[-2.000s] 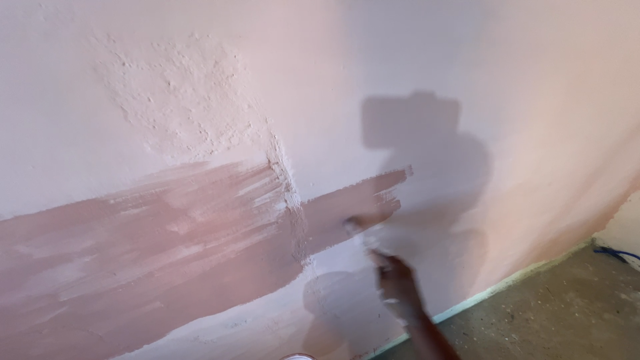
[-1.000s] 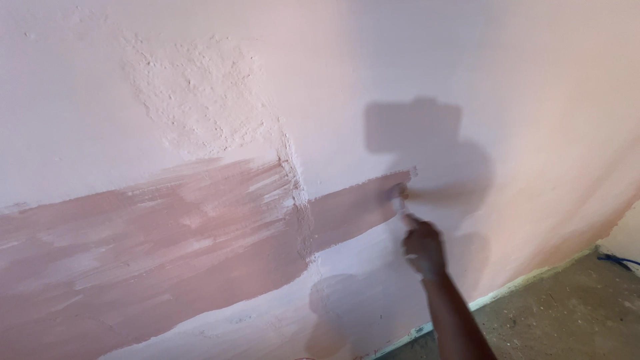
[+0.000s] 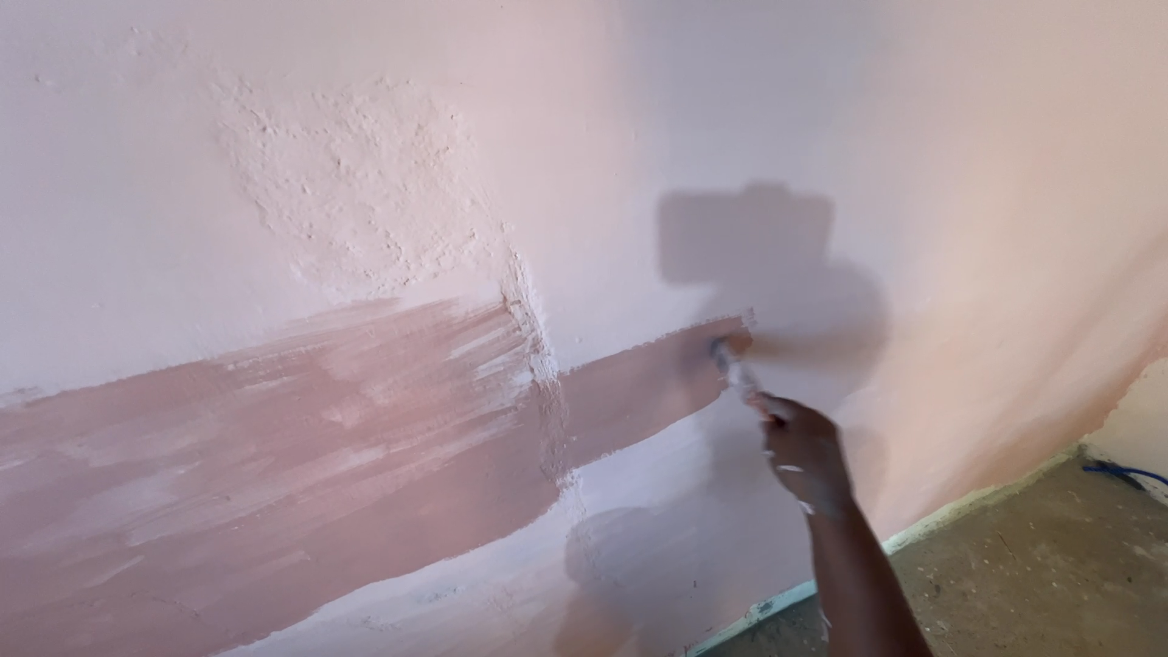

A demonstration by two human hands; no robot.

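In the head view my right hand (image 3: 808, 447) is closed around the handle of a paintbrush (image 3: 741, 374), right of centre. White paint smears mark the hand and wrist. The bristles, somewhat blurred, touch the wall at the right end of a darker pink painted band (image 3: 639, 392). That band crosses a rough vertical ridge (image 3: 538, 356) and joins a wider, streaky pink area (image 3: 274, 484) on the left. Pale pink wall (image 3: 584, 182) lies above and below it. My left hand is out of view.
A patch of rough, bumpy plaster (image 3: 356, 182) lies at upper left. A shadow falls on the wall around the brush. At lower right, a pale strip (image 3: 967, 516) runs where the wall meets the floor (image 3: 1049, 566), and a blue cable (image 3: 1127, 471) lies by the corner.
My right hand first moved up and to the right with the brush, then stayed near the band's right end. The band's right part, uneven at first, is now more evenly covered.
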